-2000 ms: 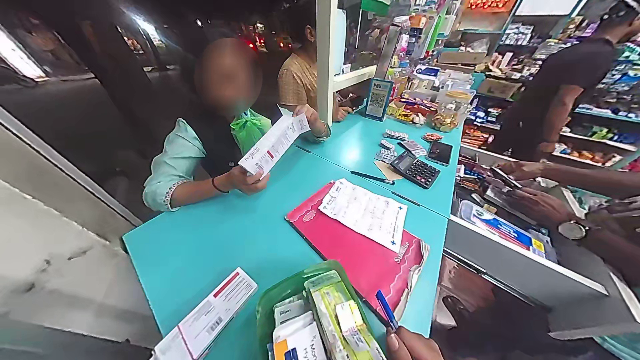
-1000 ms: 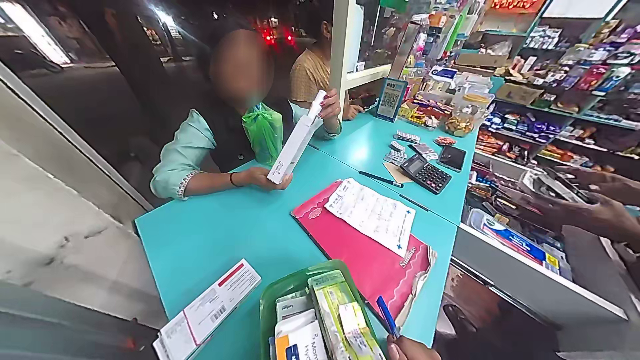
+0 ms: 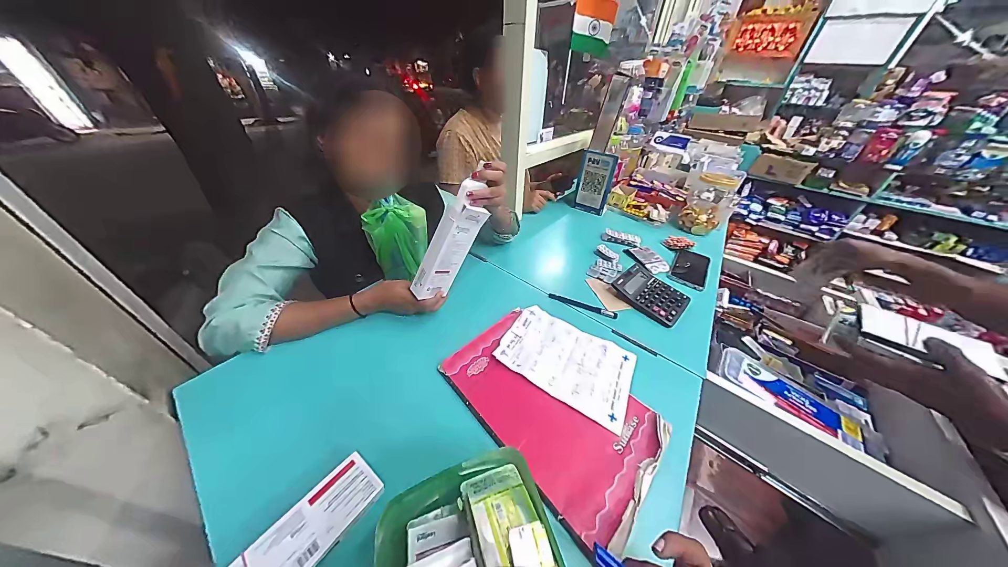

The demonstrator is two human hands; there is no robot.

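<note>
At the bottom edge, partly cut off, my right hand is shut on a blue pen beside the lower corner of a pink notebook. A creased sheet of handwritten paper lies on the notebook. Left of my hand is a green plastic basket of medicine boxes. A long white and red carton lies at its left. My left hand is not in view. Across the turquoise counter, a person holds a white carton upright but tilted in both hands, a green plastic bag behind it.
A calculator, dark pen, blister packs and phone lie farther along the counter. A payment-code stand and plastic jars are behind them. At right, a co-worker's blurred hands are over an open drawer.
The person across the counter has turned the white carton from a slant to nearly upright and has taken it lower. The co-worker's hands at right have shifted. My right hand keeps the blue pen.
</note>
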